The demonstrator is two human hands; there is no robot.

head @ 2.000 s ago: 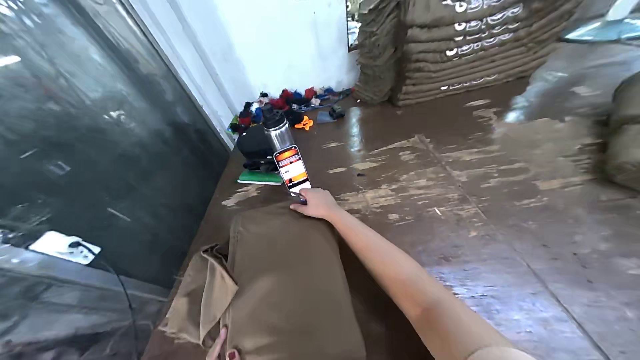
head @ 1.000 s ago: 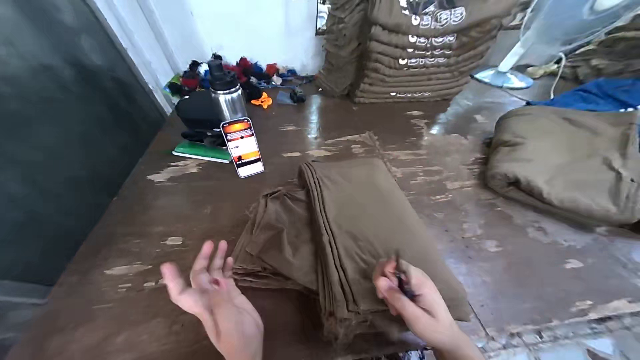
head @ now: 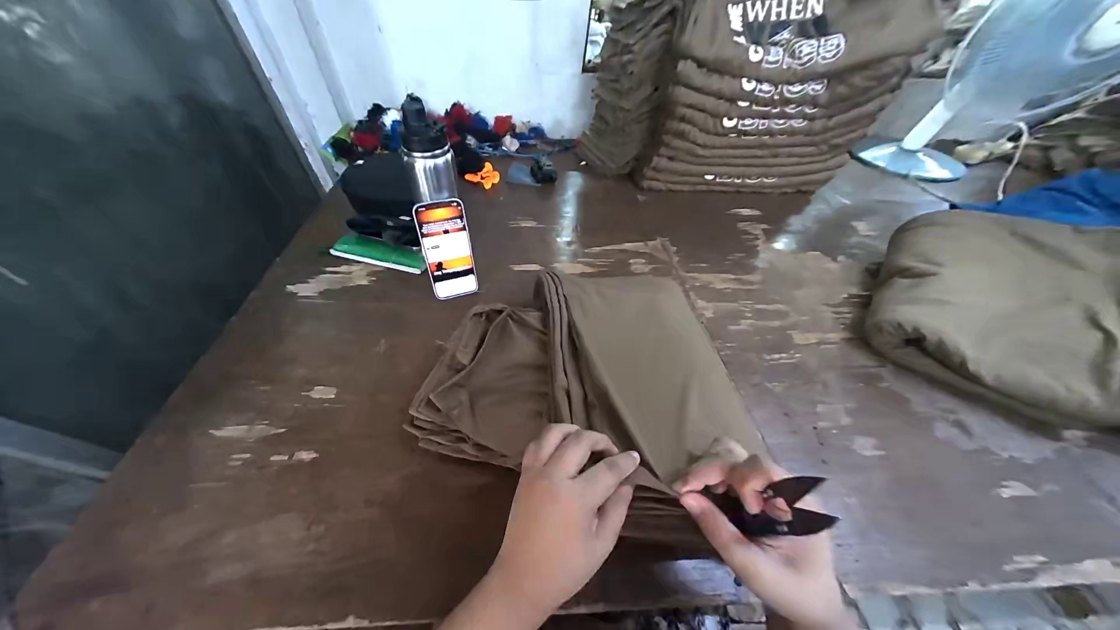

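Note:
A pile of folded brown fabric garments (head: 652,350) lies near the table's front edge, with more folded brown layers (head: 486,376) at its left. My left hand (head: 569,507) rests on the near end of the pile, fingers bent over the cloth. My right hand (head: 761,525) pinches a corner of the fabric between thumb and fingertip. The same hand holds small dark thread snips (head: 796,512) in its palm, their blades apart and pointing right, away from the cloth.
A phone (head: 446,249) leans before a steel bottle (head: 429,162), beside a green packet (head: 378,252) and a black case (head: 376,184). Brown printed garments (head: 744,149) are stacked at the back. A fan (head: 914,157) stands back right; a brown fabric bundle (head: 997,306) lies at the right.
My left hand has come from beside the pile onto the cloth. My right hand has moved to the fabric's near corner, still with the snips. Earlier, the right hand was by the phone.

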